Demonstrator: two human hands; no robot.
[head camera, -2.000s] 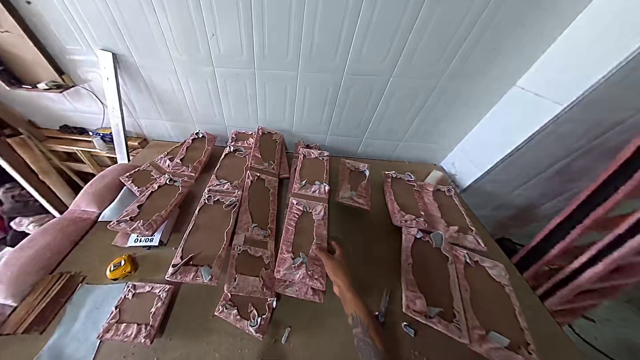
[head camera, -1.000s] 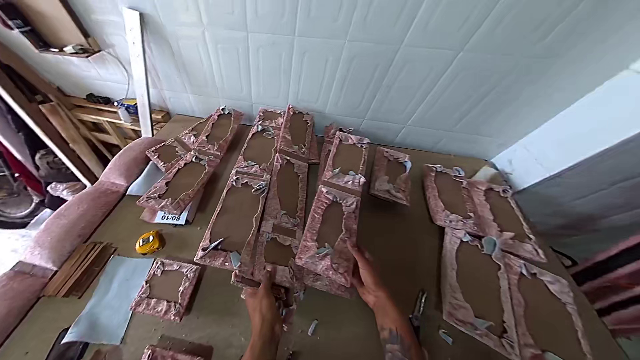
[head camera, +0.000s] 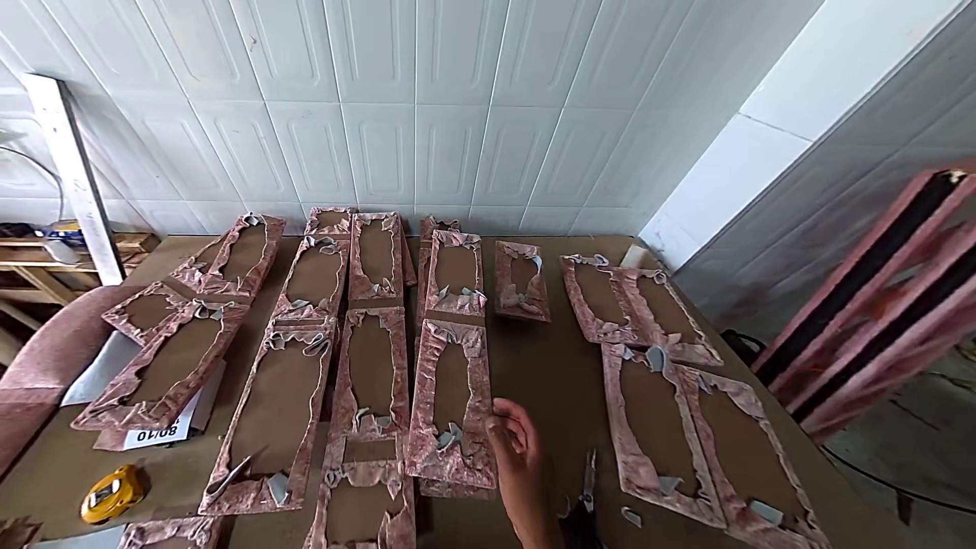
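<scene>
My right hand touches the right edge of a panel wrapped in pink fabric, its raw fabric edges folded onto the brown back; whether the fingers grip it cannot be told. My left hand is out of view. More fabric-wrapped panels lie face down around it: a long one and a narrow one to the left, a small one above, and a group to the right. A metal tool, partly hidden, lies just right of my hand.
A yellow tape measure sits at the table's lower left. Pink upholstery borders the left side. A metal straightedge leans on the tiled wall. Pink-covered frames stand beyond the right edge. A fabric scrap lies near the front.
My left hand, on the panels at the front centre a second ago, is out of view. My right hand remains at the same panel's right side. The view has shifted.
</scene>
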